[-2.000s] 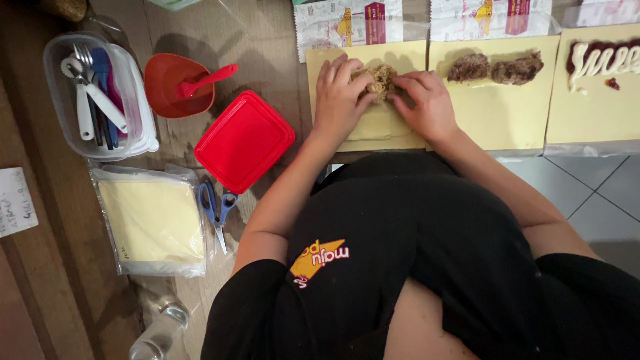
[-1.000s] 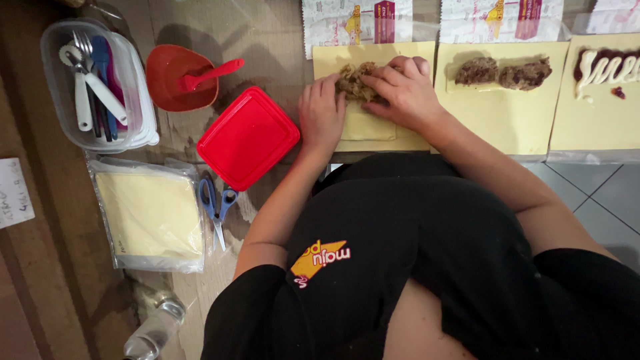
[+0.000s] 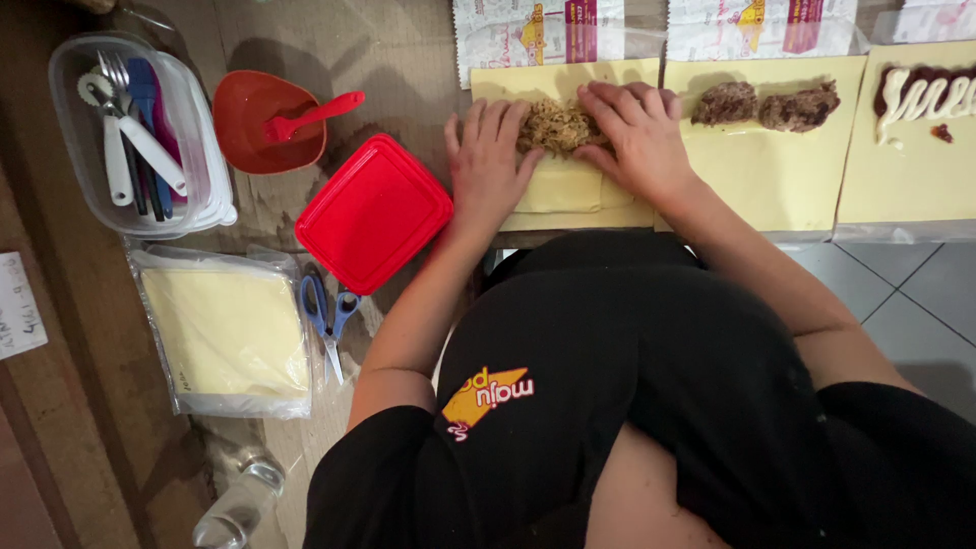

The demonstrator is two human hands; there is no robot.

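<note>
A mound of shredded filling [image 3: 560, 128] lies on the upper part of a flat yellow dough sheet [image 3: 564, 217]. My left hand [image 3: 488, 156] touches the mound's left side, and my right hand [image 3: 640, 133] presses its right side, fingers bent over it. Below the mound, a smaller yellow slice [image 3: 560, 192] rests on the sheet. The neighbouring dough sheet [image 3: 770, 187] bears two brown meat portions [image 3: 799, 107]. On the far-right sheet [image 3: 907, 183] there is a dark filling with zigzags of white cream [image 3: 926, 99].
Printed wrappers [image 3: 602, 34] line the back. At left stand a plastic tub [image 3: 72, 152] of utensils, an orange bowl [image 3: 236, 145] with a red brush [image 3: 316, 114], a red lidded box [image 3: 374, 213], scissors [image 3: 330, 324], bagged dough sheets [image 3: 229, 328] and a clear bottle [image 3: 240, 507].
Both hands have shifted about the filling, the right hand from its right edge to over it, then back to its right side. The filling is now more visible between them.
</note>
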